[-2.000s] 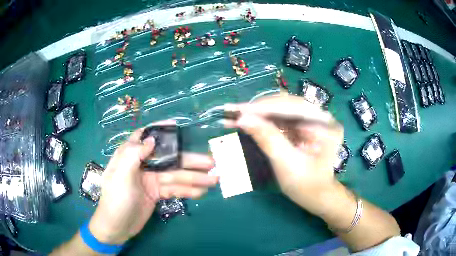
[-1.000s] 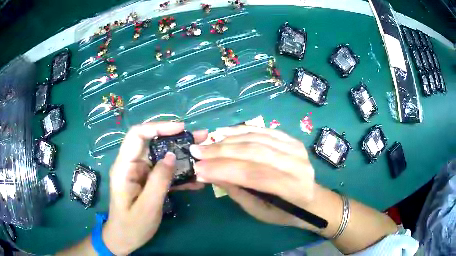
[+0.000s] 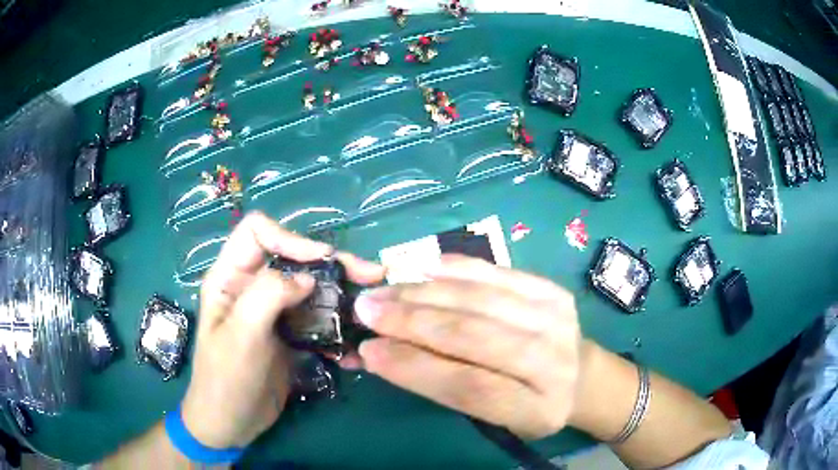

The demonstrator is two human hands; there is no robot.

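My left hand (image 3: 243,335) holds a black watch housing (image 3: 322,307) with its silvery inner assembly facing up, thumb on its upper left part. My right hand (image 3: 478,340) has its fingertips at the housing's right edge. Black tweezers (image 3: 515,448) stick out below my right palm; their tips are hidden. The adhesive sheet (image 3: 409,258), cream-white with a black band, lies on the mat behind my right hand, partly covered by it. Another housing (image 3: 314,378) lies below my left fingers, partly hidden.
A clear blister tray (image 3: 303,174) with red-gold parts lies at centre. Housings lie at left and right. Stacked trays (image 3: 37,275) stand at the left edge. Pink-red scraps (image 3: 577,231), a long strip (image 3: 740,119), rows of small black units (image 3: 786,119) and a plain dark unit (image 3: 735,301) are at right.
My hands came together; the right hand left the adhesive sheet and is now at the housing's edge. Since one second ago the housing has tilted and the tweezers' rear end has swung downward.
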